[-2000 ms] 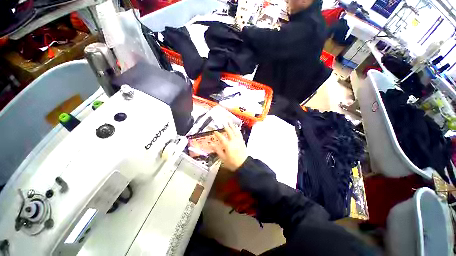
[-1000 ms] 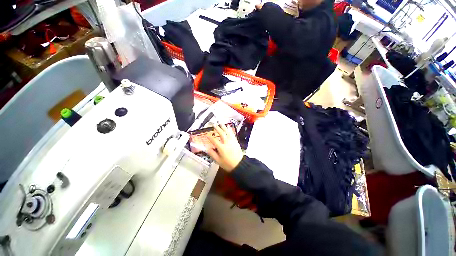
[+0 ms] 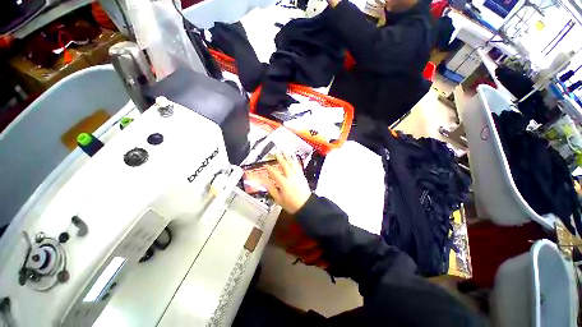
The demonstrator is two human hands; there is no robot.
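My right hand (image 3: 290,185) is at the far end of the sewing machine, fingers spread over a smartphone (image 3: 258,177) with a pinkish-orange screen. The phone lies beside the black motor housing (image 3: 207,105); the hand touches it and does not lift it. The white machine head (image 3: 153,163), marked "brother", fills the left. Its white table (image 3: 220,255) shows ruler markings along the edge. Black loops, possibly snips (image 3: 162,239), show under the arm. My left hand is not in view.
An orange-red basket (image 3: 348,121) holds white papers beyond the phone. A white sheet (image 3: 351,185) lies beside a dark strip pile (image 3: 421,198). A person in black (image 3: 386,64) is at the back. Grey-blue tubs (image 3: 488,159) stand right, another (image 3: 38,137) behind the machine.
My right hand stays on the phone, with its fingers slightly shifted. The other person's arm has risen. The view has shifted slightly.
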